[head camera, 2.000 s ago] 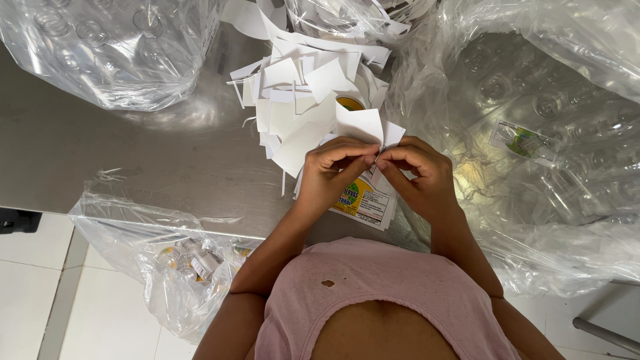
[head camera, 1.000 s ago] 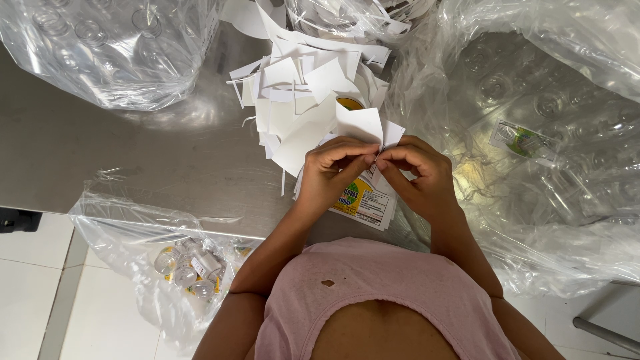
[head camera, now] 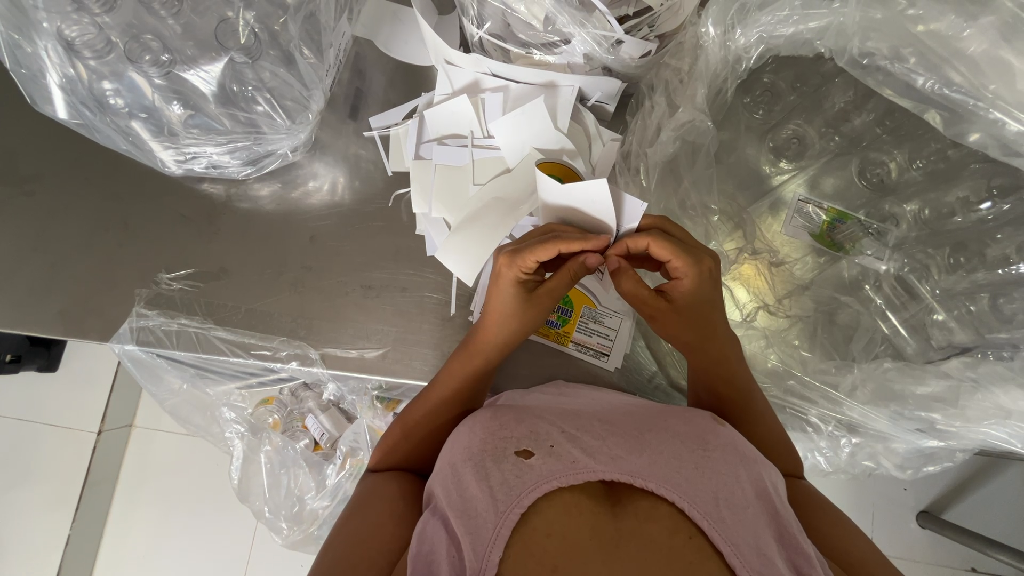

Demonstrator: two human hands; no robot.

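Observation:
My left hand [head camera: 540,272] and my right hand [head camera: 668,272] meet fingertip to fingertip over a stack of printed labels [head camera: 596,336], yellow and green with writing. Between their thumbs and forefingers they pinch a label sheet [head camera: 578,204], its white back bent upward; the pinched edge is mostly hidden by the fingers. Just beyond my hands lies a heap of white paper pieces and strips [head camera: 472,172], with part of a yellow label showing among them.
Clear plastic bags of clear bottles stand at the upper left [head camera: 184,88] and right [head camera: 848,200]; the right one bears a loose label [head camera: 836,228]. A bag of labelled bottles [head camera: 308,424] hangs at the front edge of the metal table [head camera: 240,240]. Another bag [head camera: 560,36] holds paper scraps.

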